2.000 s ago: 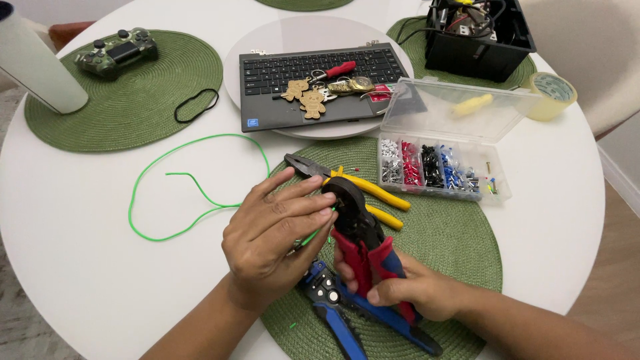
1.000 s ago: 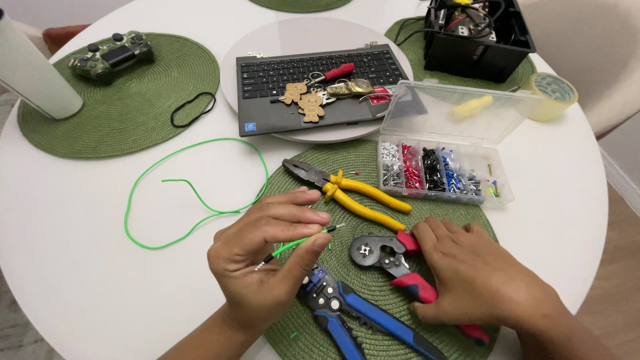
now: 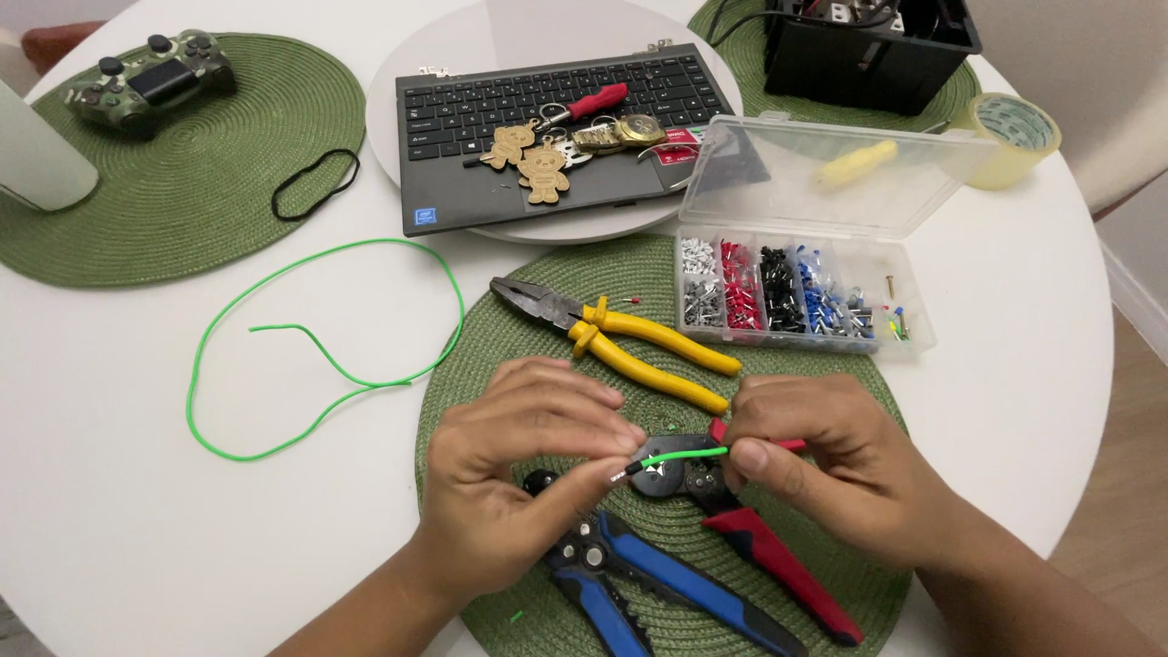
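A short green wire (image 3: 684, 454) with a black-collared crimped ferrule (image 3: 631, 469) spans the space between my hands. My left hand (image 3: 525, 474) has its thumb and forefinger at the ferrule end. My right hand (image 3: 826, 461) pinches the wire's other end, which its fingers hide. Below the wire lies a ferrule crimper (image 3: 776, 561) with red handles. Blue-handled wire strippers (image 3: 675, 566) rest beside it, partly behind my left hand. Yellow-handled combination pliers (image 3: 630, 342) lie beyond my hands on the green woven placemat (image 3: 566, 265). A longer green wire (image 3: 193, 365) is looped on the white table.
A clear compartment box (image 3: 794, 342) of coloured ferrules stands with its lid raised. Behind are a laptop keyboard base (image 3: 557, 137) with keychains and a watch, a tape roll (image 3: 1013, 141) and a black bin (image 3: 867, 64). A game controller (image 3: 155, 82) sits at left.
The crimper, in my right hand two seconds ago, now lies released on the placemat. My right hand has moved from it to the short green wire, which my left hand held up one second ago.
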